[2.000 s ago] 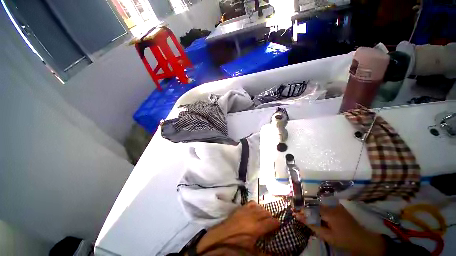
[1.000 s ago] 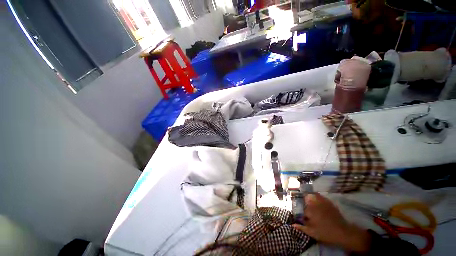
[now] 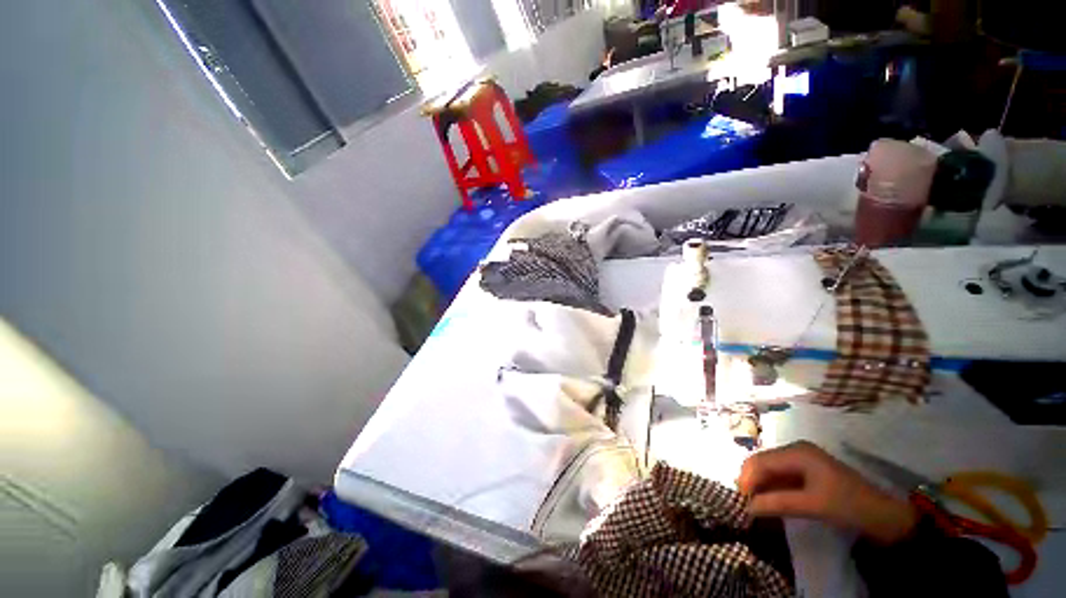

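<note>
The black-and-white checked fabric (image 3: pixel 690 532) is bunched at the table's front edge, before the needle area and clear of the presser foot. My right hand (image 3: pixel 812 485) is at its right upper edge, thumb and fingers closed on it. My left hand is not clearly visible; only a dark blur shows at the bottom, left of the fabric. Pale grey-white fabric (image 3: pixel 555 362) with a dark strip (image 3: pixel 621 348) lies left of the needle. The sewing machine arm (image 3: pixel 760 286) is lit brightly near the needle.
Scissors (image 3: pixel 994 514) lie right of my right hand. Plaid cloth (image 3: pixel 874 333) drapes over the machine arm. A pink bottle (image 3: pixel 894 190) and a plastic bag (image 3: pixel 754 226) are behind. More checked fabric (image 3: pixel 547 271) lies at back left. A garment pile (image 3: pixel 240 543) is low left; a red stool (image 3: pixel 485 146) stands beyond.
The checked fabric has come away from the presser foot towards the wearer. My right hand has moved from the foot to the fabric's edge. My left hand has dropped from clear view. The view has turned left.
</note>
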